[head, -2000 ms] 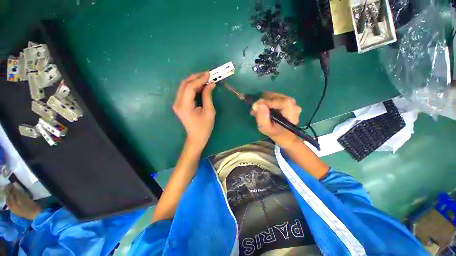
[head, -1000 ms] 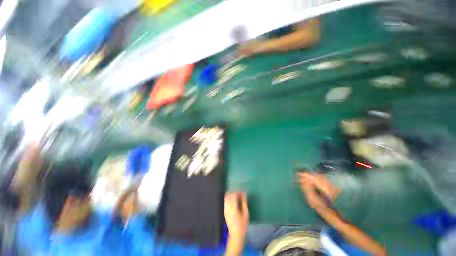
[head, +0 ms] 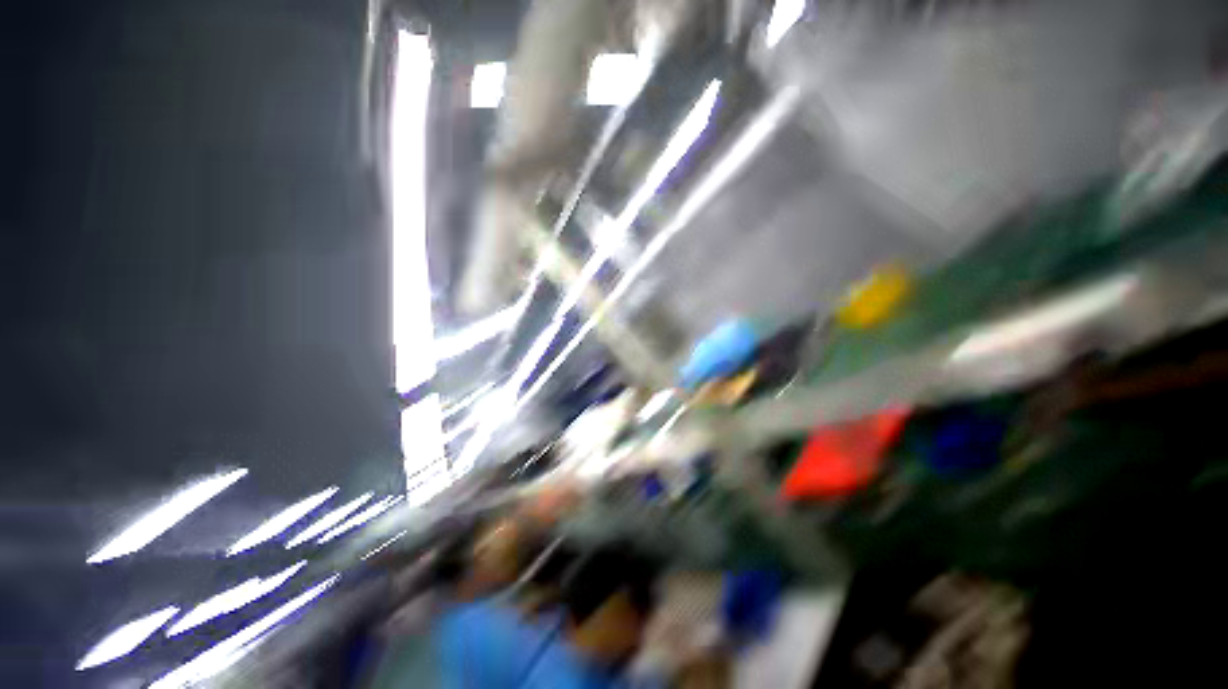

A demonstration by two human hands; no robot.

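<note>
The view is tilted and heavily blurred. Neither of my hands can be made out. A pile of pale modules [head: 963, 630] shows dimly at the bottom right, on a very dark area that looks like the black tray. The soldering iron is not visible. The lower right of the picture is almost black, so what lies there is hidden.
A red tray [head: 846, 454] and a dark blue bin [head: 966, 440] are on the green bench. A neighbouring person in blue [head: 525, 646] is at the bottom, near a blue object [head: 752, 602]. Another person's light blue cap [head: 722, 353] shows farther off. Bright ceiling lights [head: 414, 215] fill the left.
The view has swung up and to the left, away from the bench. Both hands have gone from sight. The red tray and the module pile now appear farther right and lower.
</note>
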